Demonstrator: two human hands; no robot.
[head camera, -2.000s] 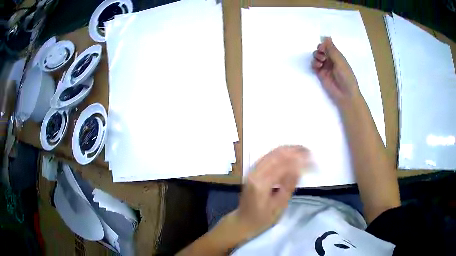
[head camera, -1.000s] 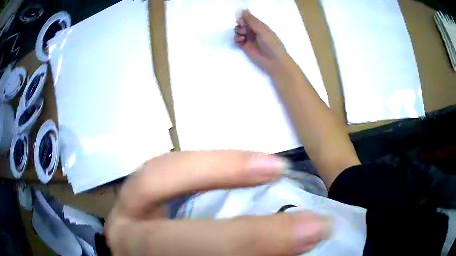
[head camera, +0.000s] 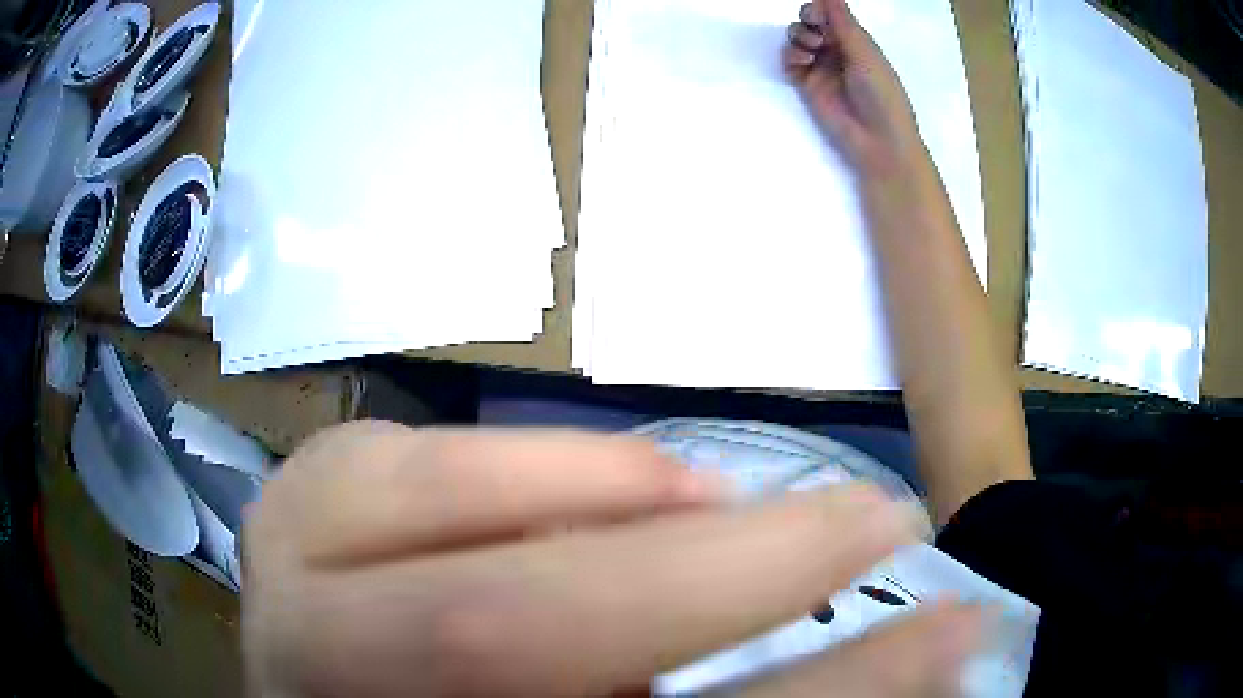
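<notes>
A glossy white sheet stack (head camera: 709, 246) lies in the middle. My right hand (head camera: 845, 89) is over its upper part with the fingers curled and the thumb and forefinger together at the top edge of the picture. Whether it pinches something small cannot be seen. My left hand (head camera: 545, 573) is large and blurred, close to the camera, in front of the apron and below the sheets. Its fingers are stretched out with the thumb side apart, and no held thing shows.
A second white sheet stack (head camera: 389, 191) with uneven edges lies left, and a third stack (head camera: 1111, 205) lies right. Several white rings with dark centres (head camera: 168, 241) lie far left. Curved white pieces (head camera: 130, 457) are in an open carton (head camera: 102, 614) below the table edge.
My left hand has come from over the middle sheet's lower edge up close to the camera. The view has shifted, and my right hand stays over the upper middle sheet.
</notes>
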